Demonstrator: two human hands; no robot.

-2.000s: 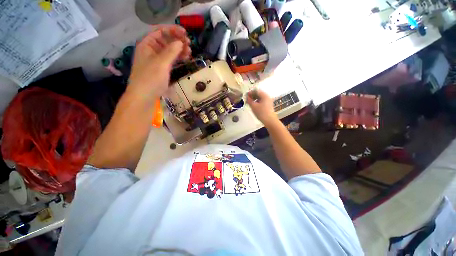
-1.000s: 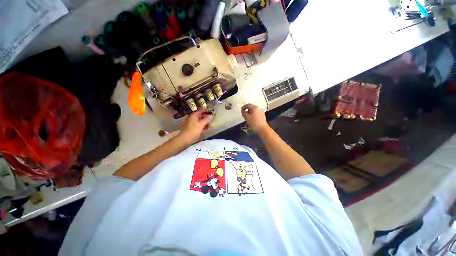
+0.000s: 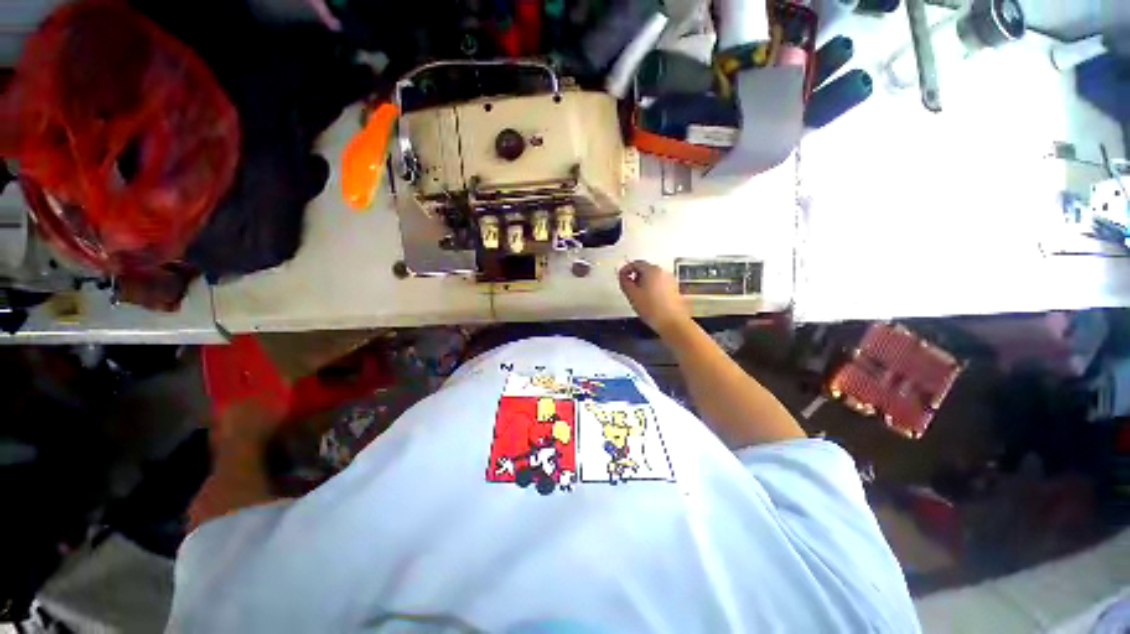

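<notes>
The cream overlock machine (image 3: 514, 149) stands on the white table with its row of pale tension dials (image 3: 542, 228) facing me. My right hand (image 3: 648, 292) rests at the table's front edge, right of the machine. Its fingers are curled together, with a small dark spot at the fingertips; I cannot tell if they hold something. My left hand (image 3: 252, 434) is low at the left, below the table edge, by a red stool (image 3: 245, 372). It is dim and blurred, and its fingers cannot be made out. No thread is clearly visible.
An orange cover (image 3: 367, 157) lies left of the machine. A red plastic bag (image 3: 118, 136) sits on black cloth (image 3: 279, 186) at the left. An orange-red thread box (image 3: 675, 146) with a grey flap is right of the machine. A red woven stool (image 3: 898, 378) stands on the floor at right.
My left hand has moved from above the machine to its front, then down and left off the table. My right hand stays right of the machine. The view has turned and shifted.
</notes>
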